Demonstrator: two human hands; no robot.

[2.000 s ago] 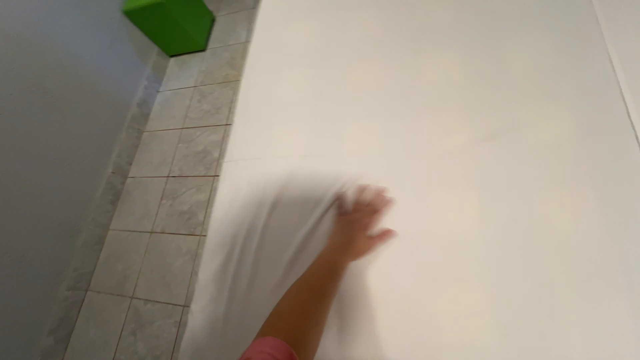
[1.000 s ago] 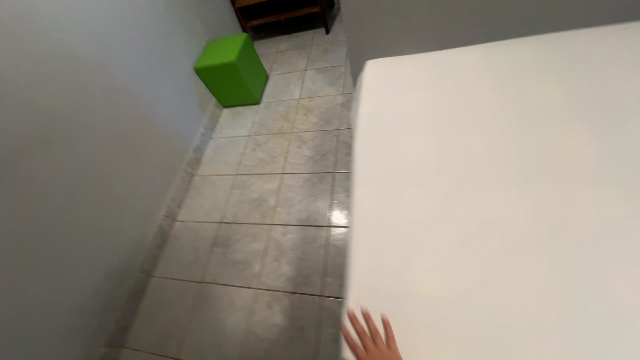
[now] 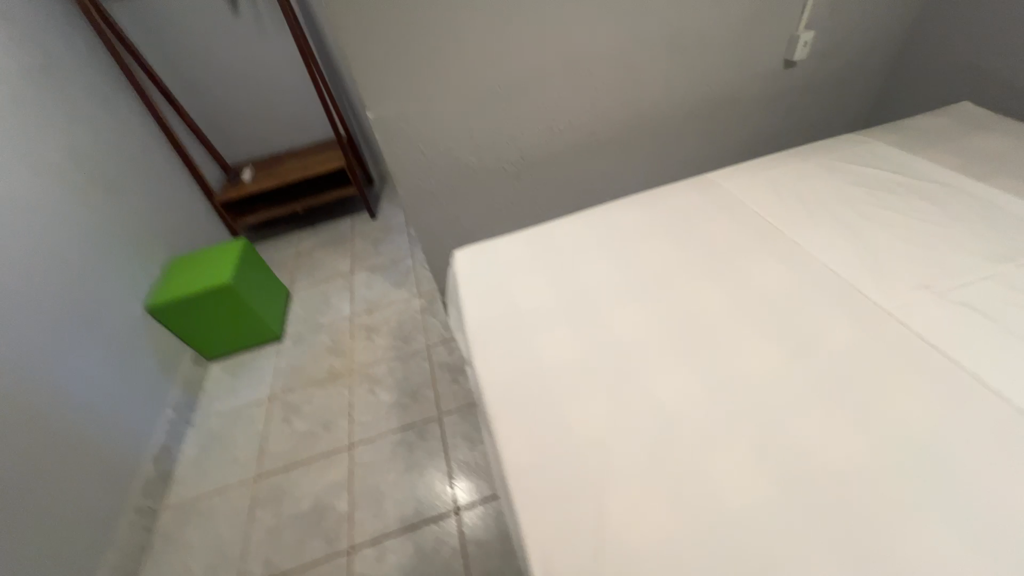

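Observation:
Neither my left hand nor my right hand shows in the head view now. A bed covered with a white sheet [image 3: 680, 384] fills the right side and the lower right. The sheet lies mostly smooth, with a straight crease running across it and a few faint wrinkles toward the far right. Its near left corner and side drop toward the tiled floor.
A green cube stool [image 3: 220, 300] stands on the tiled floor [image 3: 344, 416] against the left wall. Behind it is a wooden rack with a low shelf [image 3: 288, 170]. A grey wall [image 3: 560, 120] with a white outlet box [image 3: 800, 46] borders the bed's far side.
The hand that lay over the sheet, then at its left edge, is out of view. The view has swung up, showing the rack, the far wall and more of the bed.

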